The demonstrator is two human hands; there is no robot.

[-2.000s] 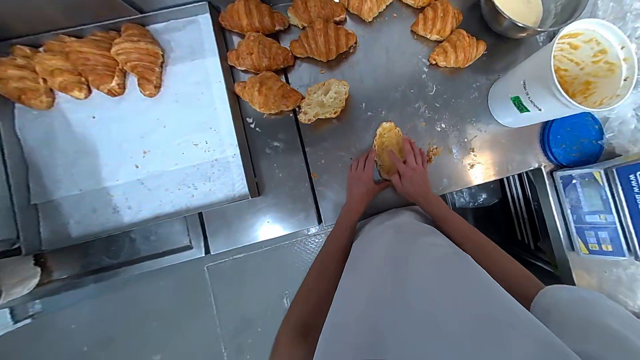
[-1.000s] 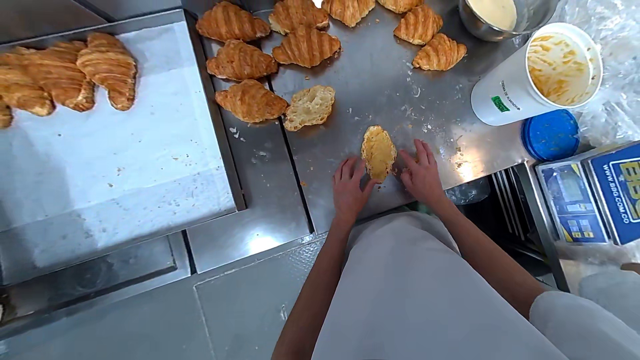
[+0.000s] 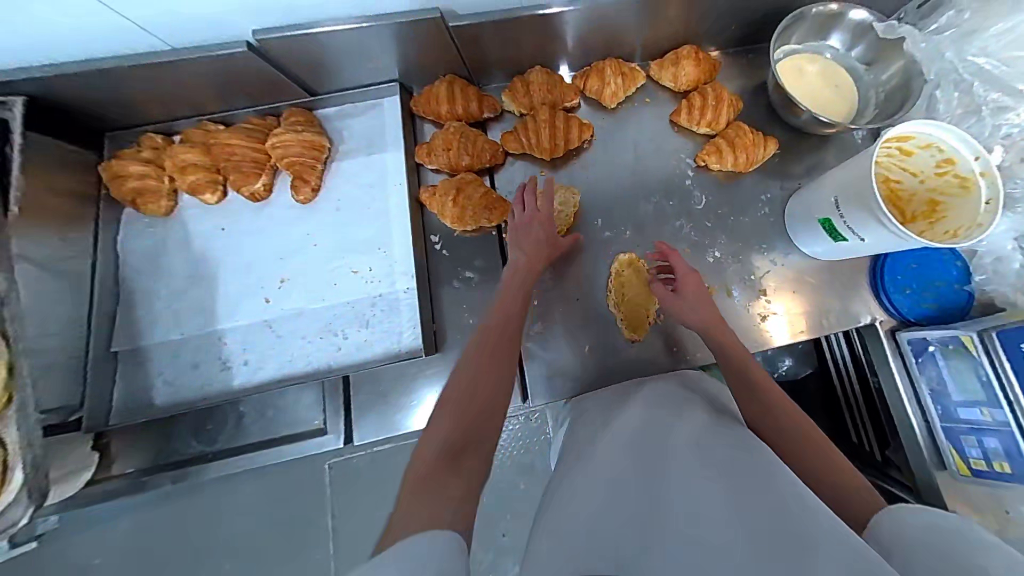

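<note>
My left hand [image 3: 538,228], fingers apart, reaches over the steel worktop and partly covers a cut croissant half [image 3: 566,206]; whether it touches that half cannot be told. Beside it lies a whole croissant [image 3: 466,202]. A croissant half spread with yellowish cream [image 3: 631,298] lies cream side up on the worktop. At its right edge is my right hand [image 3: 676,284], its fingers slightly curled and not closed around it. More whole croissants [image 3: 547,133] sit behind my left hand.
Left, a paper-lined tray [image 3: 268,272] holds several croissants [image 3: 298,154]. At the right are a steel bowl with pale cream [image 3: 818,86], a white tub with cream residue [image 3: 928,188], a blue lid [image 3: 924,286], a blue-and-white device [image 3: 964,400] and clear plastic [image 3: 976,72].
My left hand has moved from beside the cream-spread half, away and to the left, to the other cut half. My right hand stays beside the spread half.
</note>
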